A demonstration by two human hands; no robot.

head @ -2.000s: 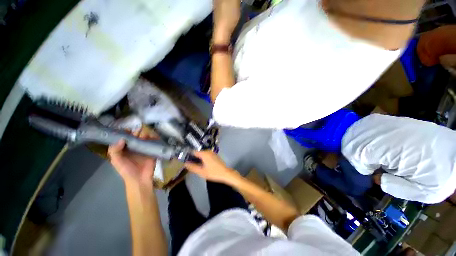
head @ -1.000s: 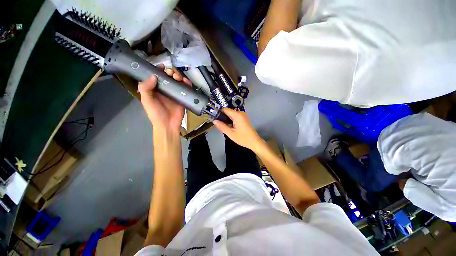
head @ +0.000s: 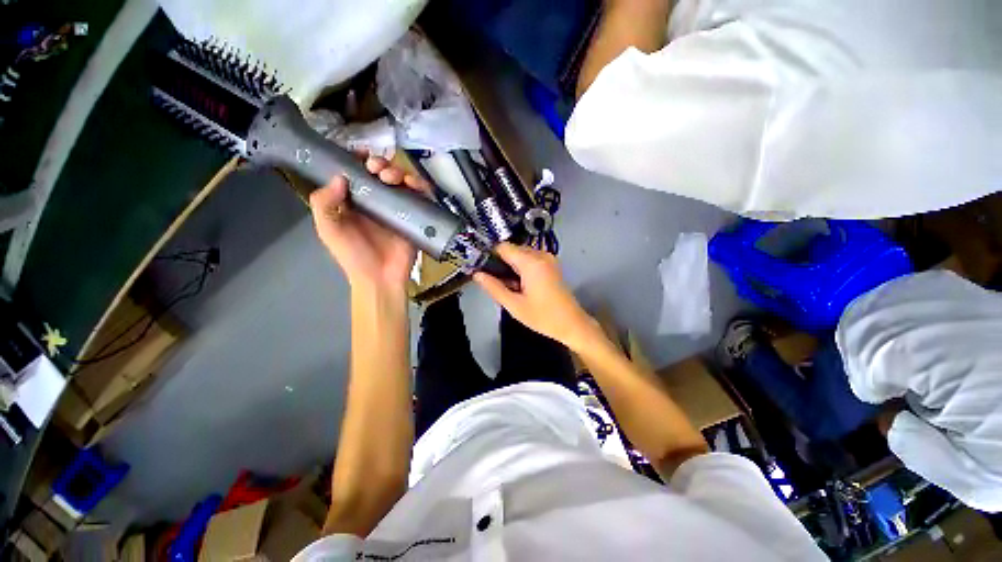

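A hot-air brush (head: 374,202) with a long grey handle is held slanting above a carton, its bristled barrel with a dark pink centre at the upper left. My left hand (head: 366,225) is wrapped around the middle of the handle from below, thumb on top. The handle's tail end (head: 466,250) is open and shows small metallic parts and wires. My right hand (head: 534,288) grips a dark piece at this tail end; its fingers partly hide it, and I cannot tell whether it is joined to the handle.
An open carton (head: 442,288) below holds more brushes and clear plastic bags (head: 422,97). The green bench (head: 123,181) curves along the left, with a white sheet (head: 288,40) at the top. A person in white (head: 758,110) is close at upper right, another sits right, near a blue stool (head: 808,269).
Since the oldest frame, the view has shifted and the brush now points more upward to the left, with its barrel centre visible. Over the last second, both hands keep their hold with little change.
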